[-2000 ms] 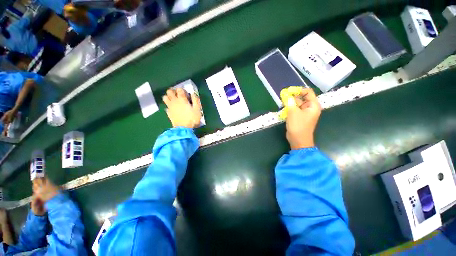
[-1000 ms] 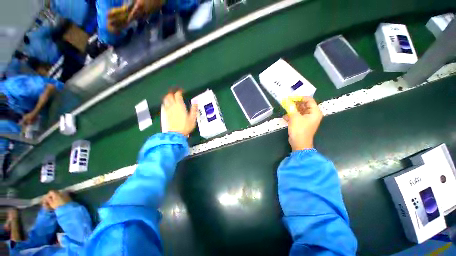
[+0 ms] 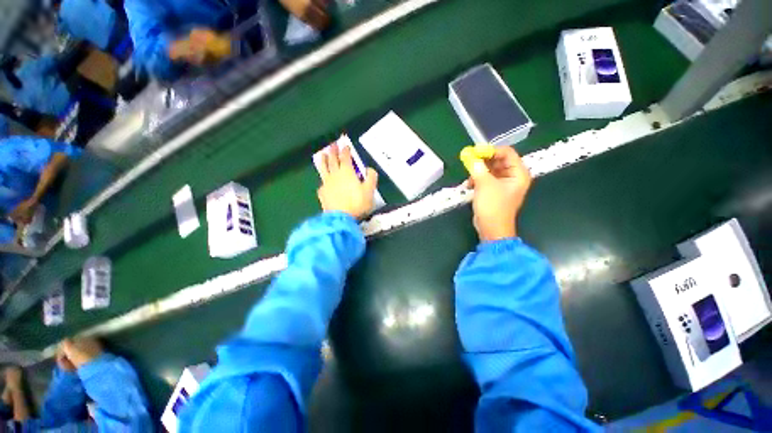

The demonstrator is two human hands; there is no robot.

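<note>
My left hand (image 3: pixel 345 188) is spread over a white phone box (image 3: pixel 326 158) on the green belt, fingers across its printed top; much of the box is hidden. My right hand (image 3: pixel 501 193) is at the belt edge, fingers curled, with yellow finger cots (image 3: pixel 476 158) on the fingertips and nothing seen held. Between my hands lies a white box lid (image 3: pixel 401 156) with a small purple picture. Beyond my right hand sit an open box base (image 3: pixel 488 105) with a dark flat phone and an upright-printed phone box (image 3: pixel 594 73).
A box with small side pictures (image 3: pixel 231 221) and a flat white piece (image 3: pixel 185 211) lie left on the belt. A chipped white rail (image 3: pixel 584 152) borders it, with a grey post (image 3: pixel 707 63) at right. Larger-looking boxes (image 3: pixel 692 323) stand on the bench. Workers' hands show left and across.
The belt items have shifted left. My left hand has moved right onto another box; the dark open base formerly between two printed tops no longer shows. My right hand has barely moved.
</note>
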